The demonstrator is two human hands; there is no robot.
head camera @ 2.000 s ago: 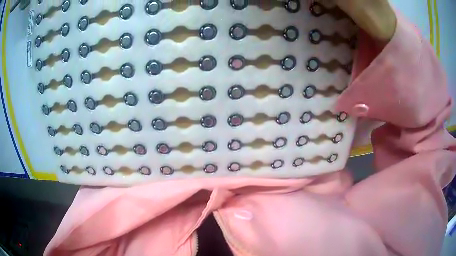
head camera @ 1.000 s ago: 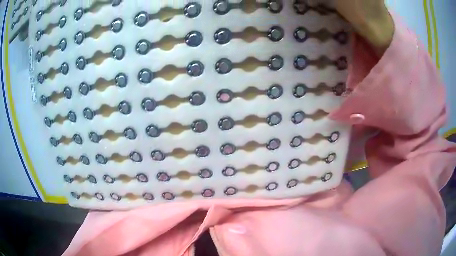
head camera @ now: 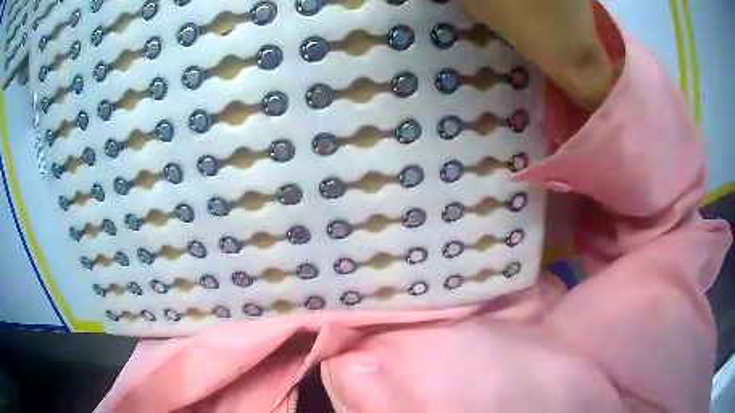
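Observation:
An off-white parts tray (head camera: 435,109) fills the middle of the view, its near edge against the pink jacket. It has rows of tan dumbbell-shaped pockets, with a round metal part (head camera: 319,96) at each end of a pocket. My right hand (head camera: 556,48) is cut off by the top edge; only the wrist and the back part show, over the tray's upper right. Its fingers are out of the picture, so whether it holds anything is hidden. My left hand is not in view.
Another tray with metal parts (head camera: 16,36) shows at the far upper left. Yellow and blue tape lines (head camera: 40,278) run on the white tabletop at the left, and yellow lines at the right. The pink right sleeve (head camera: 645,137) hangs over the tray's right edge.
The view has shifted, so the tray sits lower and further left, slightly tilted. The right wrist has come further left over the tray, and more of the other tray shows.

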